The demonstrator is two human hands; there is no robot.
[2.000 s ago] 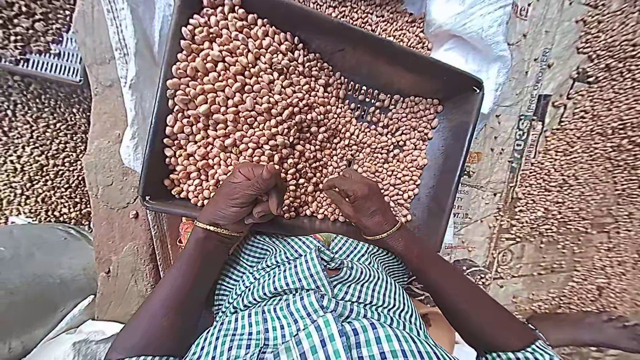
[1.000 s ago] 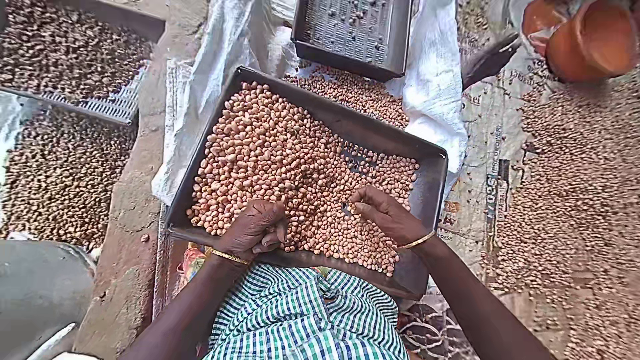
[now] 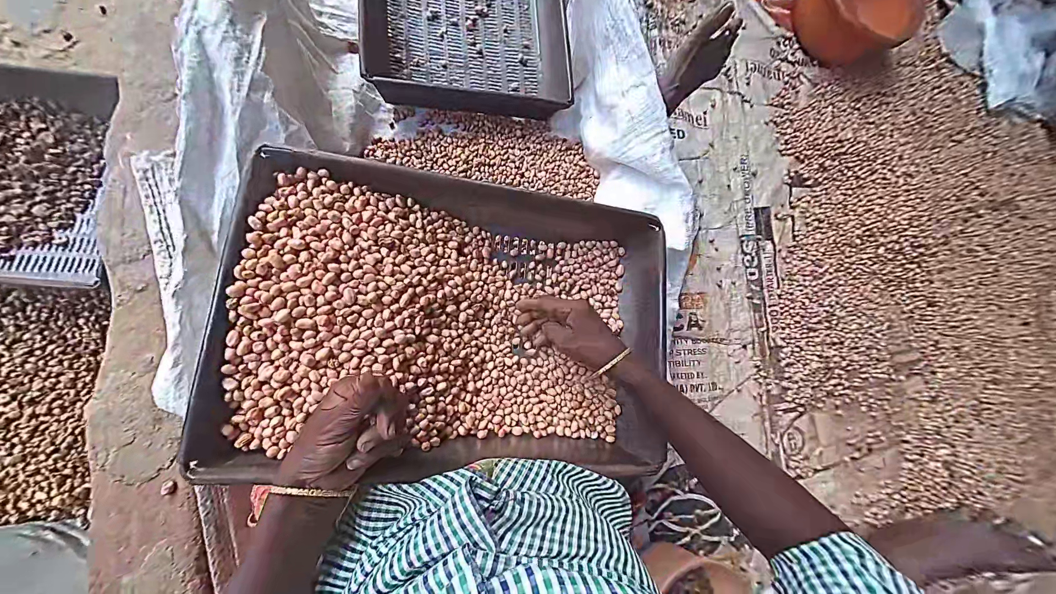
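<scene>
A dark slotted tray (image 3: 643,330) lies tilted slightly in front of me, holding a thick layer of reddish-brown nuts or seeds (image 3: 330,280). Larger ones are heaped at the left, smaller ones spread at the right, with some slots of the base showing. My left hand (image 3: 355,429) is curled over the tray's near edge, beside the heap; whether anything is inside it is hidden. Above the smaller ones, right of the middle, is my right hand (image 3: 573,330), fingers bent and pointing left. What lies between its fingertips cannot be made out.
A second slotted tray (image 3: 565,49) stands beyond, near more seeds (image 3: 495,153) on white sacking (image 3: 635,157). Another tray (image 3: 49,272) and darker seeds are at left. At right are spread seeds (image 3: 891,289), printed sheeting (image 3: 718,247), an orange pot (image 3: 858,25) and another person's hand or foot (image 3: 701,54).
My right hand has moved up and right over the tray, away from its near edge. My left hand stays near that edge. The view has shifted, showing the second tray and orange pot.
</scene>
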